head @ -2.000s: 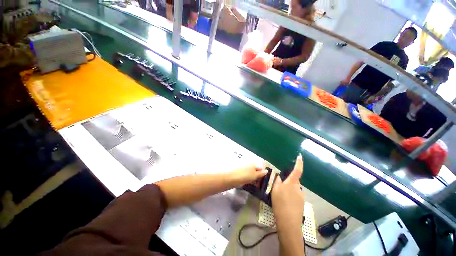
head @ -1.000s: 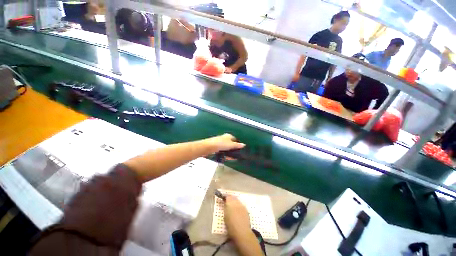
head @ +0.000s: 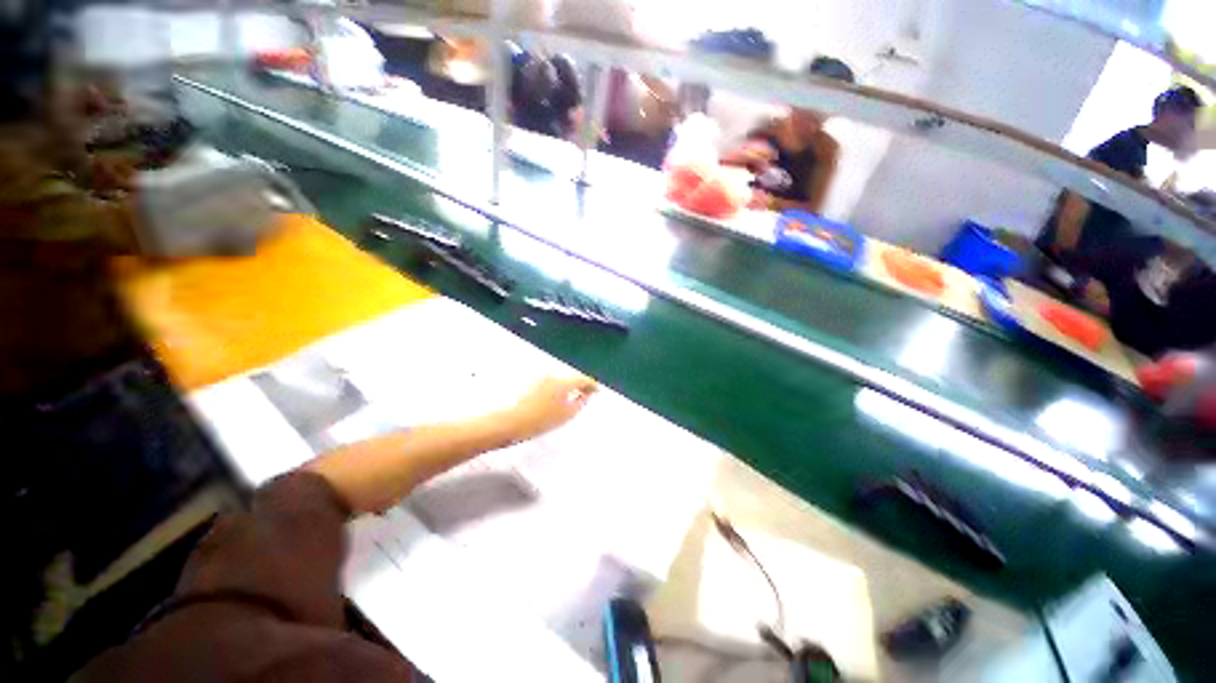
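Observation:
My left hand (head: 554, 403) is over the white printed sheet (head: 627, 467), near the bench's belt-side edge. Its fingers are close together with a pale spot at the tips; blur hides whether they hold anything. My right hand is not in view. A black pronged unit (head: 940, 520) lies on the green belt at the right. A thin dark lead (head: 750, 558) lies across the cream sheet (head: 834, 600), its dots blurred out. A black tool (head: 811, 663) is cut off by the bottom edge. A blue-edged black device (head: 631, 643) lies to its left.
More pronged units (head: 574, 312) lie on the belt (head: 720, 380) at upper left. An orange mat (head: 280, 300) bears a grey-white box (head: 207, 207). A black oval block (head: 927, 627) and white box (head: 1107, 634) are at lower right. People work across the belt.
The view has swung left. The pronged unit at my left hand a second ago is out of it; one now lies on the belt at right. My right hand has left the picture.

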